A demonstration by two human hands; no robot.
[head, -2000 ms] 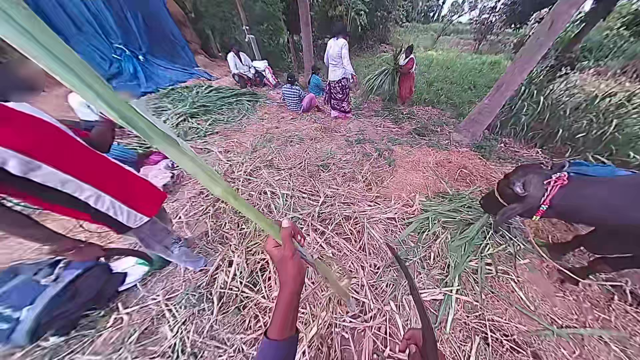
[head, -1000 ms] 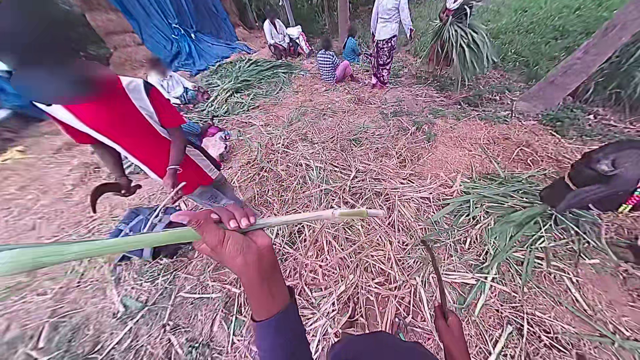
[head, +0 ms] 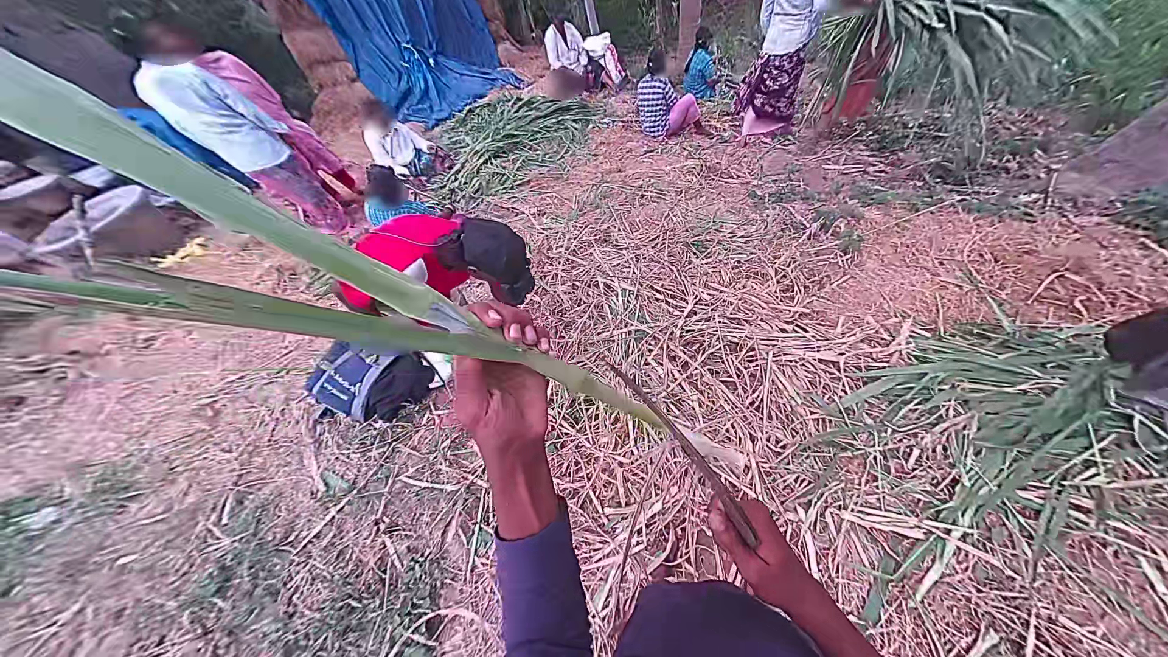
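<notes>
My left hand [head: 504, 360] is closed around a green leafy stalk [head: 584, 379], raised in the middle of the view. Its long leaves run off to the upper left, and its pale cut end points to the lower right. At the lower right my right hand [head: 753, 538] grips a sickle [head: 684, 443] with a dark curved blade. The blade reaches up and left and crosses the stalk near its pale end; whether the two touch I cannot tell.
Dry stalks [head: 693, 301] litter the ground. A person in red [head: 401, 255] bends close beyond my left hand, by a dark backpack [head: 365, 381]. Green fodder [head: 1013, 420] lies at right beside a partly seen dark animal [head: 1141, 342]. Several people and a blue tarpaulin [head: 411, 55] are farther back.
The sickle has come up to the stalk, having been apart from it one second ago. The person in red, upright before, is now bent low. The view has shifted.
</notes>
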